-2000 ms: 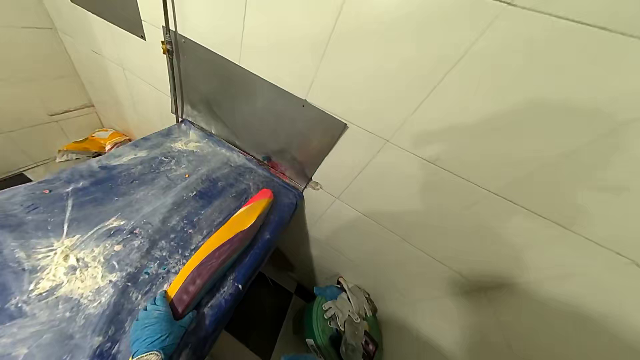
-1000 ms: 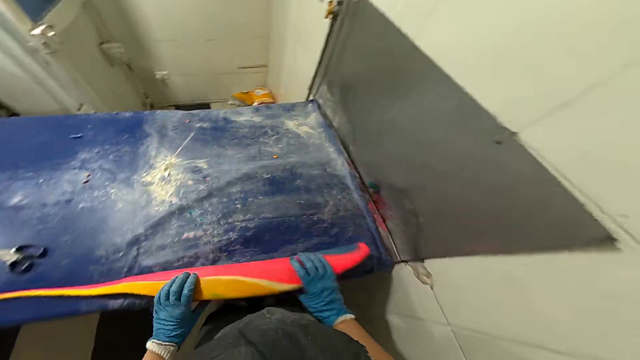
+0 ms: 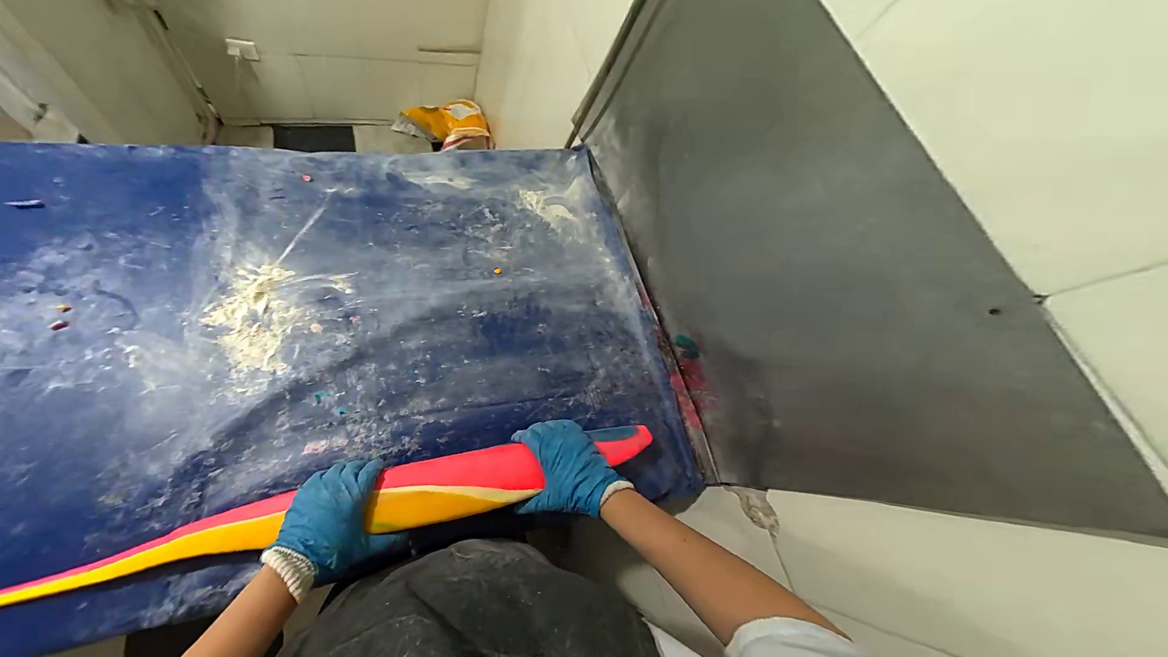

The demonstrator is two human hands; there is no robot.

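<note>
A long, soft-looking roll of striped material [image 3: 461, 470], pink, yellow and cream with a bluish patch near its right end, lies along the near edge of a blue-covered table [image 3: 438, 356]. It tapers toward the left and runs out of view there. My left hand [image 3: 333, 520], in a blue glove with a white knitted cuff, is closed around its middle part. My right hand [image 3: 568, 470], gloved the same way, grips it close to the blunt right end. The undersides of both hands are hidden.
Pale powder [image 3: 255, 315] and small coloured crumbs are scattered over the tabletop. A grey metal panel [image 3: 821, 255] covers the wall along the table's right end. Beyond the far edge, a yellow bag [image 3: 447, 123] lies near the wall. A dark object [image 3: 25, 204] sits at far left.
Two seconds ago one gloved hand showed at the roll's end; now both hands hold it along the near edge. Since one second ago my left hand stays on the roll. The view has swung considerably.
</note>
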